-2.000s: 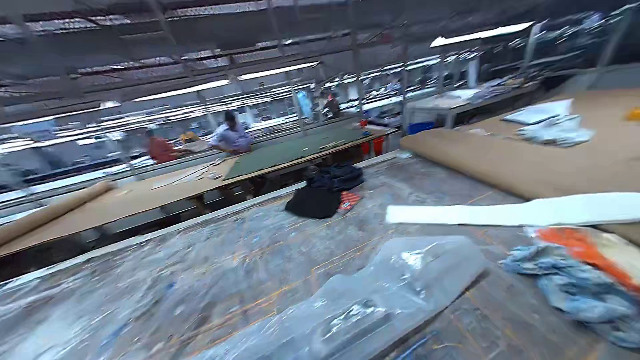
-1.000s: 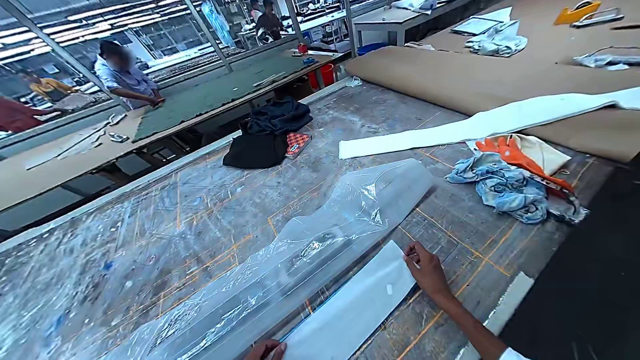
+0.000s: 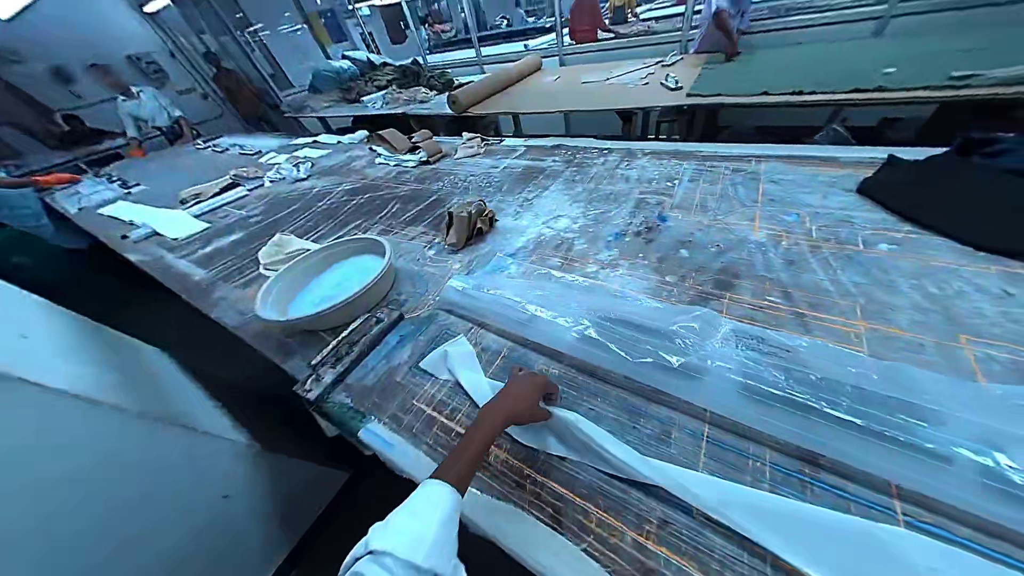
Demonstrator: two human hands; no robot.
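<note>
My left hand [image 3: 526,398] is closed on a long white strip, apparently fabric [image 3: 688,480], pinching it a little in from its far end. That end lies folded over on the dark table, and the rest runs to the lower right, out of the frame. Alongside the strip, on its far side, lies a long sheet of clear plastic [image 3: 688,332]. A round basin [image 3: 328,284] holding pale blue-white stuff stands beyond my hand, to the left. My right hand is out of view.
A dark bar [image 3: 352,352] lies near the table's edge by the basin. Beyond are a crumpled brown bundle [image 3: 470,224], cloth pieces [image 3: 156,218] and a black cloth [image 3: 944,196]. Several people stand at other tables. A brown roll [image 3: 496,82] rests on the table behind.
The view has swung far to the left. My left hand, at the lower edge one second ago, now shows fully, gripping the white strip. My right hand has gone out of view.
</note>
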